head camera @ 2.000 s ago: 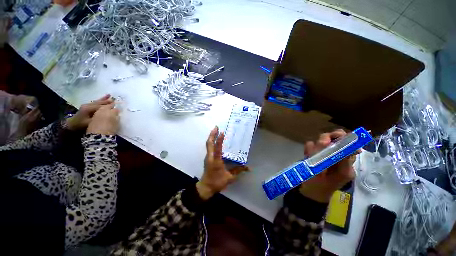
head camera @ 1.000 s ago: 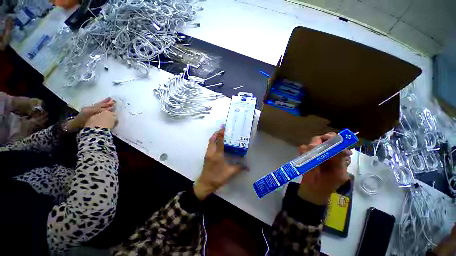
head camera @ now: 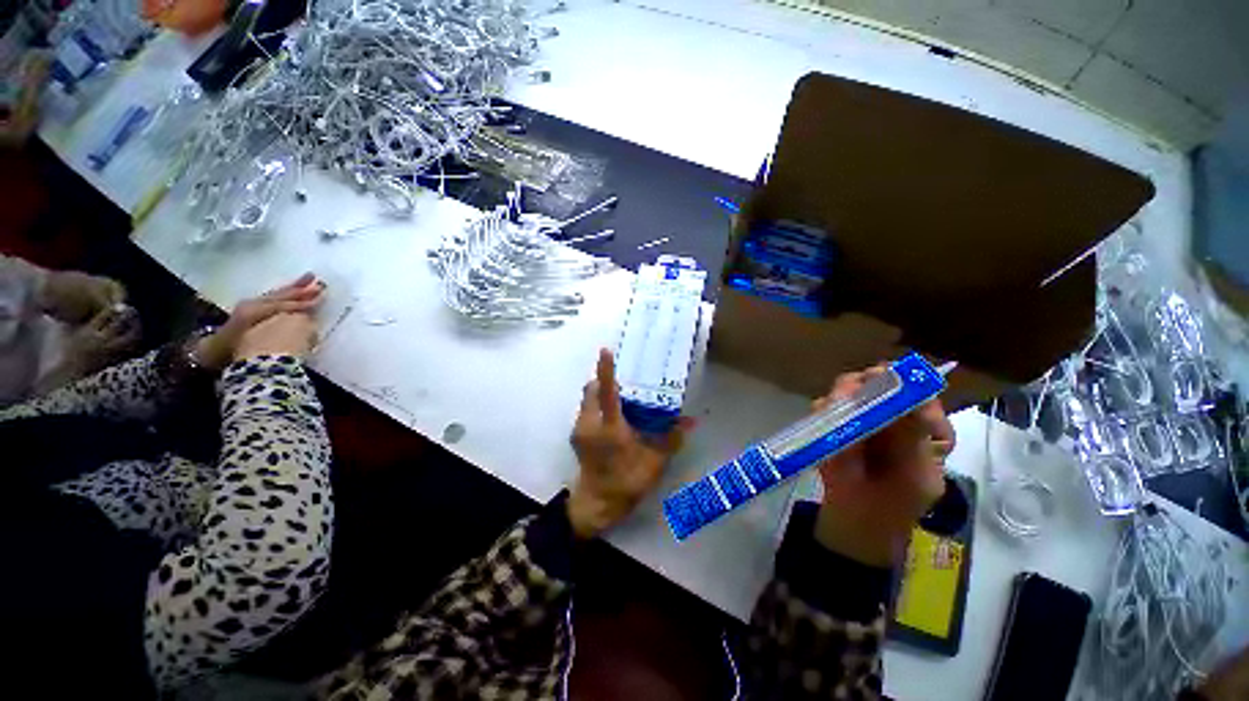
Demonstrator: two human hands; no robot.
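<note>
My right hand (head camera: 888,459) grips one slim blue-edged retail box (head camera: 801,449), tilted in the air in front of the carton, its blue printed side towards me. A stack of retail boxes (head camera: 660,329) stands on the bench to its left, white face up. My left hand (head camera: 619,445) is at the lower left corner of the stack, fingers apart, index finger along its left edge and thumb by its near end; the palm side is partly hidden. The open brown carton (head camera: 959,219) has blue retail boxes (head camera: 785,264) inside at its left.
Small cable bunch (head camera: 504,274) lies left of the stack, a large cable heap (head camera: 370,103) at back left. Bagged cables (head camera: 1144,397) are at right. A yellow-panelled phone (head camera: 931,582) and black smartphone (head camera: 1041,637) lie near my right sleeve. Another person's hands (head camera: 267,325) rest at left.
My right hand has moved the held box left and slightly down, towards the stack. The stack has shifted slightly away from me. My left hand has come in closer around its near corner.
</note>
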